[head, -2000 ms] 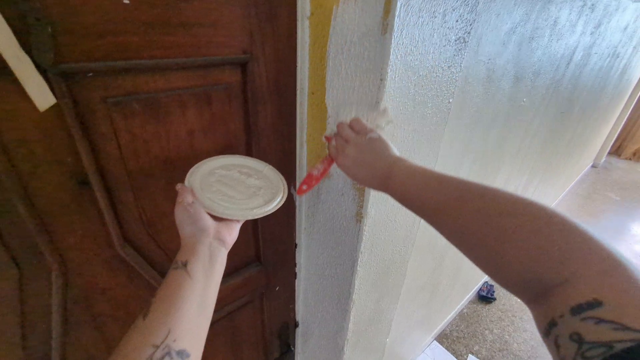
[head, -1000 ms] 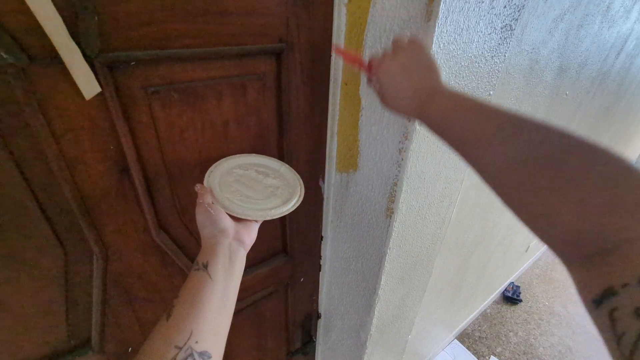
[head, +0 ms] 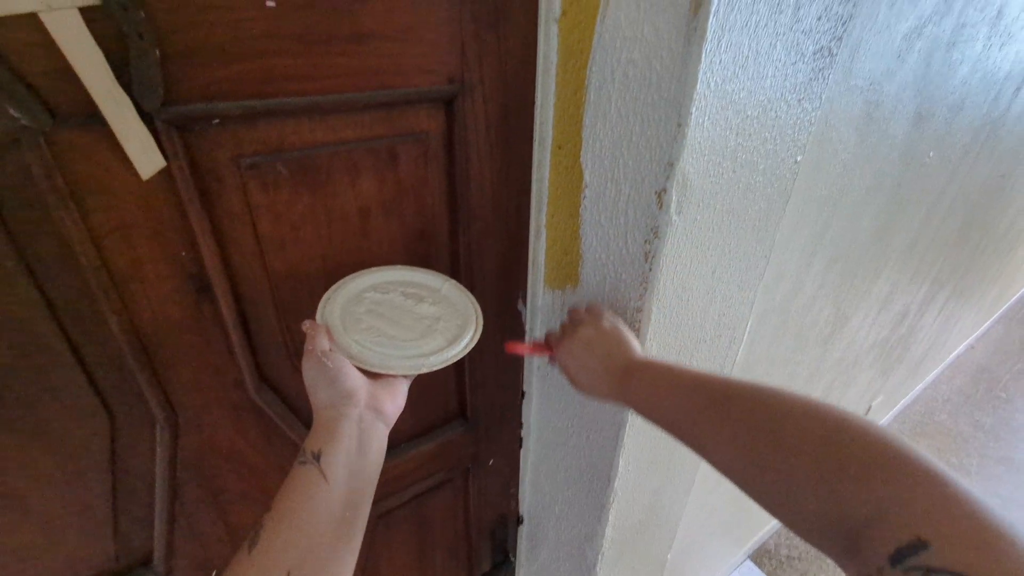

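Note:
On the fingers of my left hand [head: 356, 384] rests a round lid [head: 400, 320] with white paint or paste spread over its top, held roughly level in front of the wooden door. My right hand [head: 594, 352] grips a tool by its red handle [head: 528, 348], whose end points left toward the door's edge. The tool's working end is hidden behind the hand. That hand is at the white textured wall [head: 632, 144], just below a strip of yellow paint [head: 566, 152]; whether the tool touches the wall cannot be told.
The dark wooden door [head: 352, 192] with raised mouldings fills the left side. A pale flat strip [head: 108, 96] hangs across it at the upper left. The wall's corner [head: 680, 176] runs down at centre right, and the floor [head: 960, 400] shows at the lower right.
My right hand was up beside the yellow strip a second ago and has come down below the strip's lower end, still holding the red handle. My left hand still holds the lid.

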